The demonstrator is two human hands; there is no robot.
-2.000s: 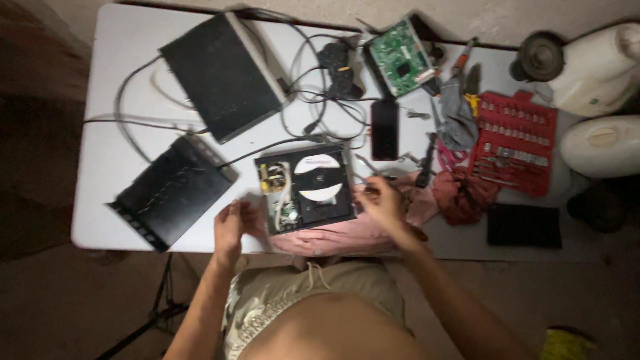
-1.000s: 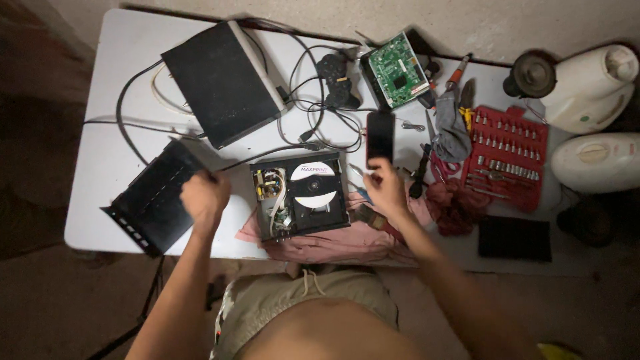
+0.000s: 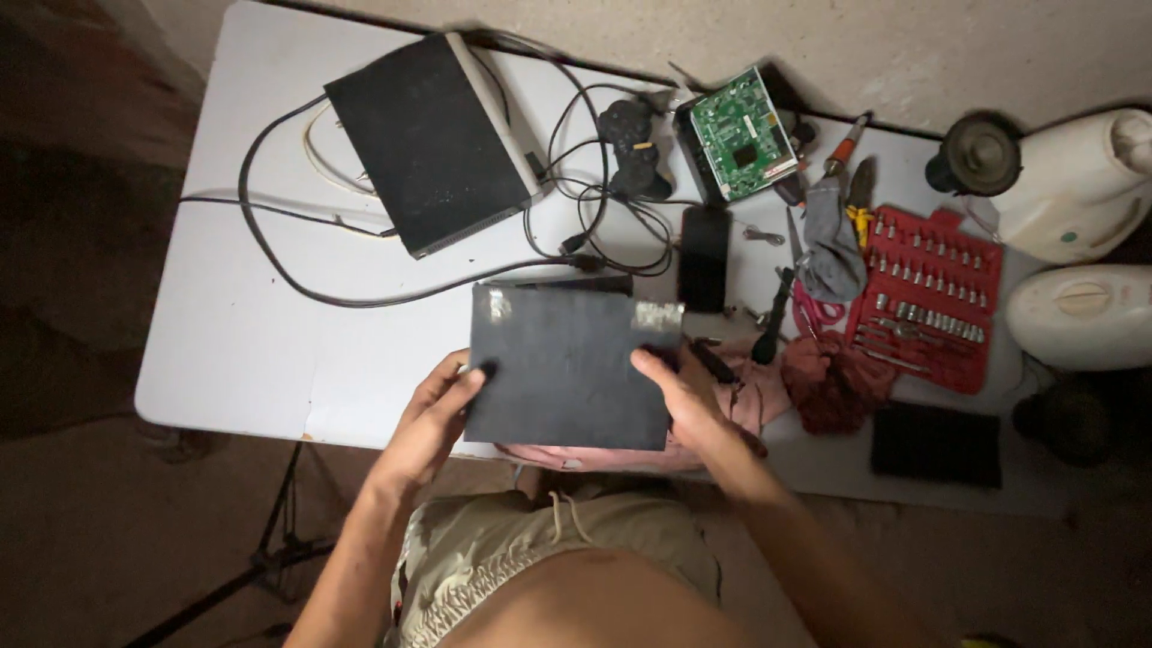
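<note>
A black metal cover (image 3: 571, 373) lies level over the device at the table's front edge and hides almost all of it. My left hand (image 3: 436, 414) grips the cover's left side, thumb on top. On its right side my right hand (image 3: 679, 396) holds it in the same way. A pink cloth (image 3: 603, 457) shows beneath the device. Just beyond the cover's right rear corner lies a black smartphone (image 3: 704, 258). To the right of my right hand are a black-handled tool (image 3: 772, 319) and pink-handled scissors (image 3: 817, 308).
A larger black device (image 3: 432, 144), black cables (image 3: 306, 292) and a game controller (image 3: 634, 148) are behind. A green circuit board (image 3: 742, 135), soldering iron (image 3: 846, 148), red socket set (image 3: 931, 297), dark flat panel (image 3: 936, 445) and white appliances (image 3: 1080, 189) stand at the right.
The black cover has moved from the table's left side onto the open device, hiding its disc and boards. My left hand has moved right with it, and my right hand has come onto its right side.
</note>
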